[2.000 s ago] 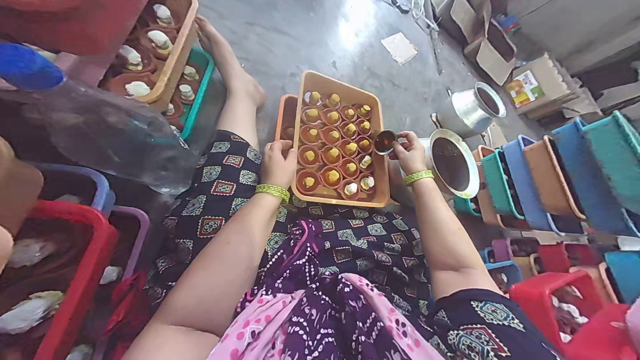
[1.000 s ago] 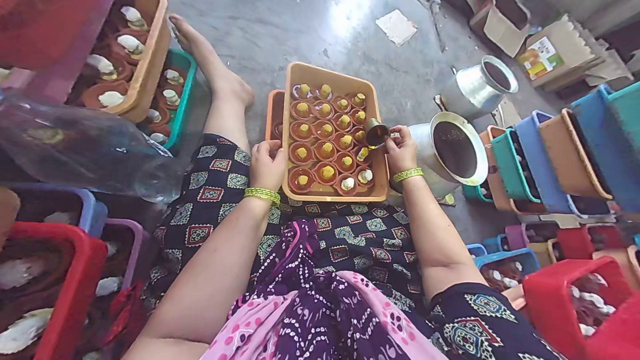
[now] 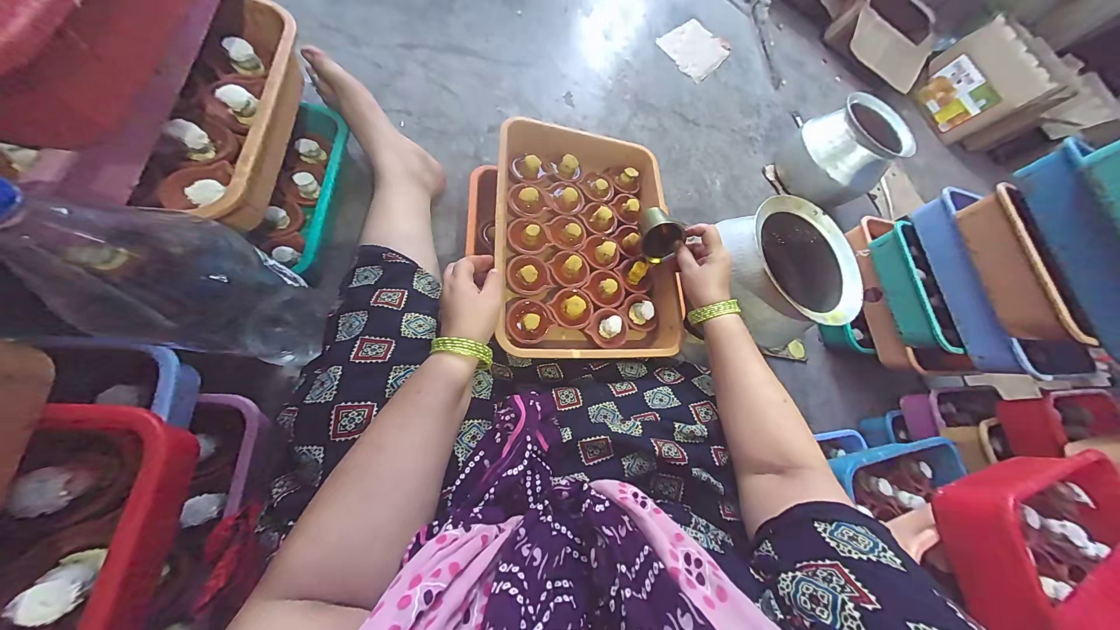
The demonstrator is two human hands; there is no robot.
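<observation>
An orange plastic tray [image 3: 573, 352] holds rows of small clay lamps [image 3: 570, 267]; most have yellow-topped wicks, while two in the nearest row, such as the clay lamp at the right [image 3: 641, 311], have white ones. My left hand [image 3: 471, 293] rests against the tray's left side, its fingers at the rim. With my right hand [image 3: 703, 261] I grip a small metal cup [image 3: 658, 229], tilted over the lamps at the tray's right edge, with yellow liquid at its lip. Right of that hand stands a metal pot [image 3: 742, 262] with dark contents.
A second metal pot [image 3: 814, 162] stands behind the first. Stacked plastic trays [image 3: 936, 280] line the right side. More lamp-filled trays, including a red one [image 3: 171, 490], stand at the left, near a large clear plastic bottle [image 3: 166, 271]. Cardboard boxes [image 3: 997, 79] lie at the upper right.
My right hand has brought the cup in over the tray's right side and tilted it. A right-side lamp's wick, white two seconds ago, is now yellow. My left hand stays at the tray's left side.
</observation>
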